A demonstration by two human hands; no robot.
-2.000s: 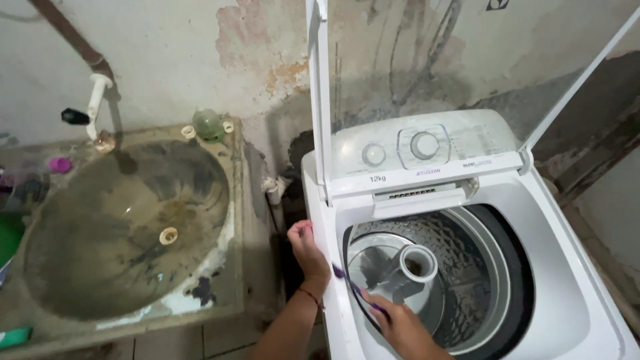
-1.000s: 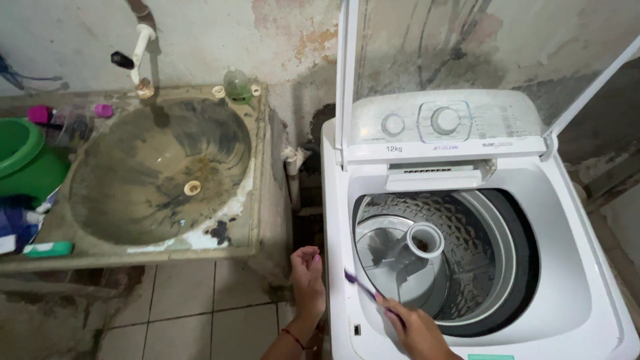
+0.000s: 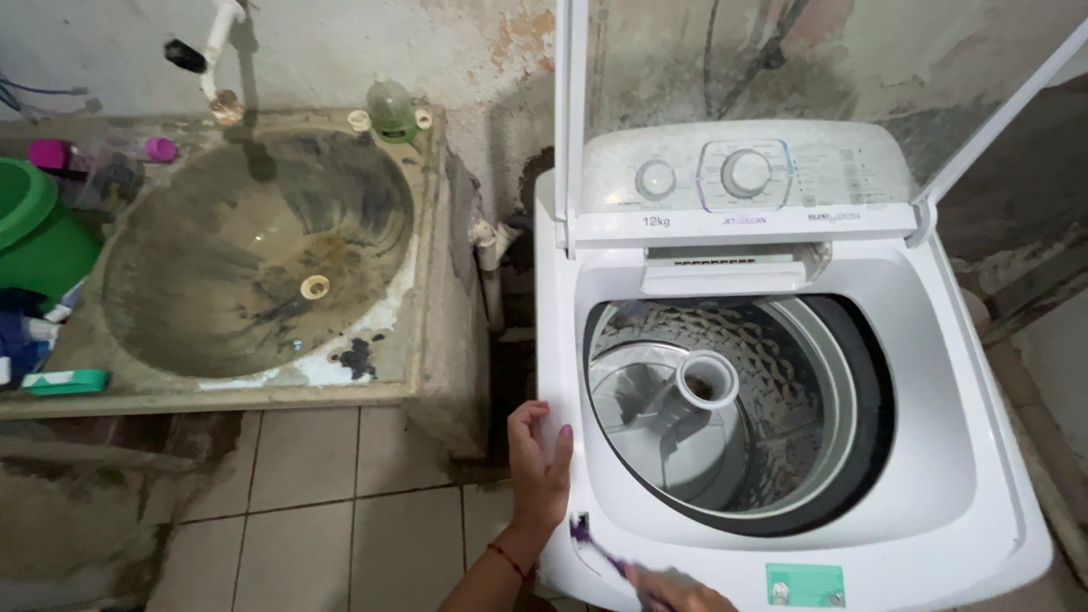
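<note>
A white top-loading washing machine (image 3: 952, 408) stands with its lid (image 3: 571, 127) raised. Its drum (image 3: 765, 382) and central agitator (image 3: 707, 380) show inside. My left hand (image 3: 541, 476) rests against the machine's left edge, fingers apart, holding nothing. Near the bottom of the view, my right hand (image 3: 680, 592) grips a purple toothbrush (image 3: 608, 557). The bristle end is at a small dark slot (image 3: 580, 520) in the front left corner of the top. A green label (image 3: 805, 585) is on the front rim.
At the left is a stained concrete sink (image 3: 340, 361) below a white tap (image 3: 219, 51). A green bucket (image 3: 42, 246), a green-handled brush (image 3: 66, 382) and a clear green bottle (image 3: 392, 110) stand or lie on its edges. A pipe (image 3: 491, 280) runs between sink and machine.
The toothbrush has moved along the machine's left side toward the front corner slot. My left hand's fingers have spread against the edge. The view has shifted.
</note>
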